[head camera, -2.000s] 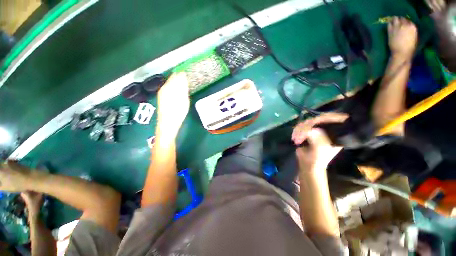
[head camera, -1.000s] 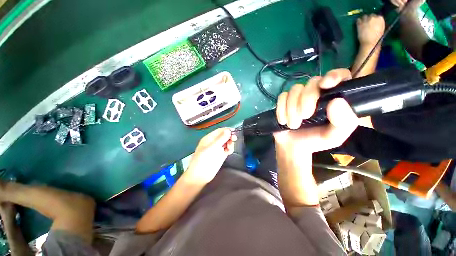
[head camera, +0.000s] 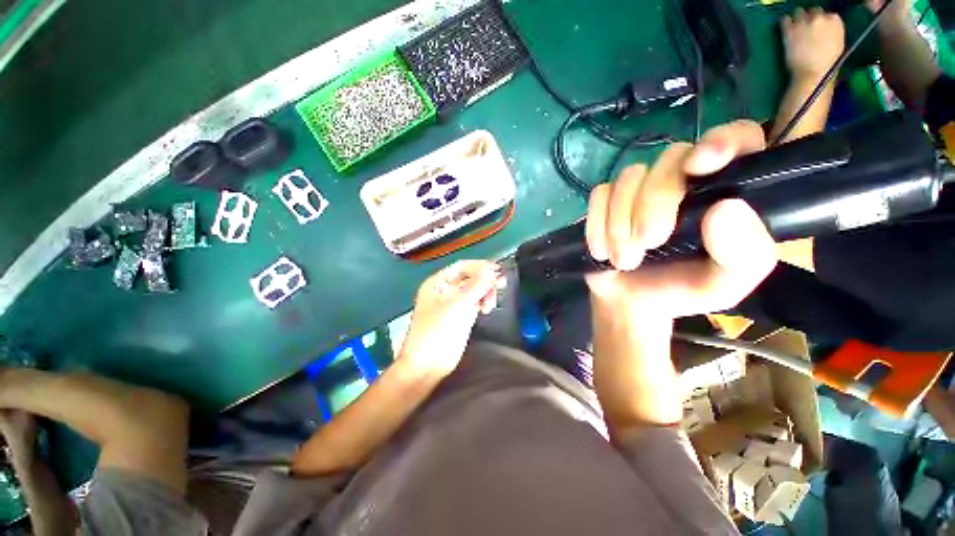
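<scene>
My right hand (head camera: 681, 225) is wrapped around the black electric screwdriver (head camera: 817, 183), which lies nearly level and points left. My left hand (head camera: 450, 309) has its fingertips pinched together at the screwdriver's tip; what they pinch is too small to tell. The cream plastic housing (head camera: 390, 218) lies on the green bench just beyond my left hand. A white bracket over black (head camera: 438, 191) shows in its middle, and an orange-brown curved edge (head camera: 461, 245) shows under its near side.
A green basket of silver screws (head camera: 367, 110) touches a black screw tray (head camera: 466, 58). Loose white brackets (head camera: 279, 283), two black cup-like pieces (head camera: 222, 150) and small dark parts (head camera: 147, 243) lie left. Black cable (head camera: 571, 141) lies right. A carton (head camera: 801, 403) holds boxes. Other people's arms show both sides.
Two seconds ago my right hand was empty and my left was by the green basket. Since then my right hand has taken the screwdriver, my left has moved to its tip, and more loose brackets show.
</scene>
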